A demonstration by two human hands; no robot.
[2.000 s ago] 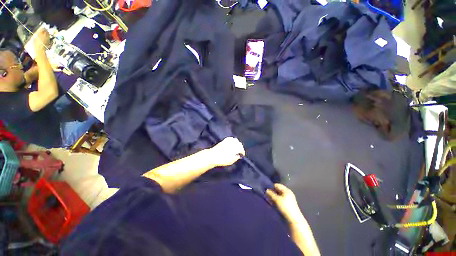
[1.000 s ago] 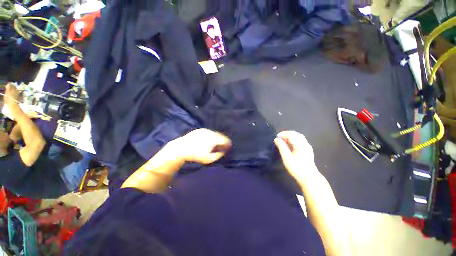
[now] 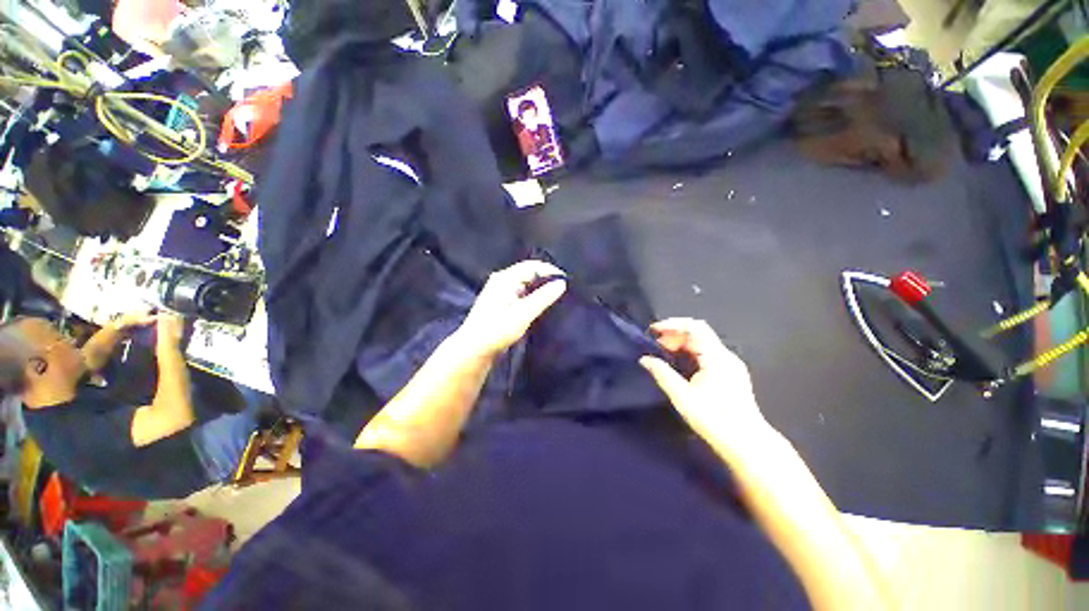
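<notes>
A dark navy garment piece lies at the near edge of the dark-covered pressing table, against my navy top. My left hand pinches its upper edge between thumb and fingers. My right hand pinches the same edge at the right, so the edge runs taut between my hands. The fingertips are partly hidden by the folded fingers and cloth. The steam iron rests on the table to the right, with a pale-rimmed soleplate and a red part.
A lit phone and a small white label lie beyond my hands. Navy garments are heaped left and at the back. Brownish scraps lie back right. A yellow hose is at the right edge. A person sits at a machine, left.
Both hands have closed on the garment piece's edge and lifted it, where a second ago they were apart over the cloth. The camera view has shifted slightly.
</notes>
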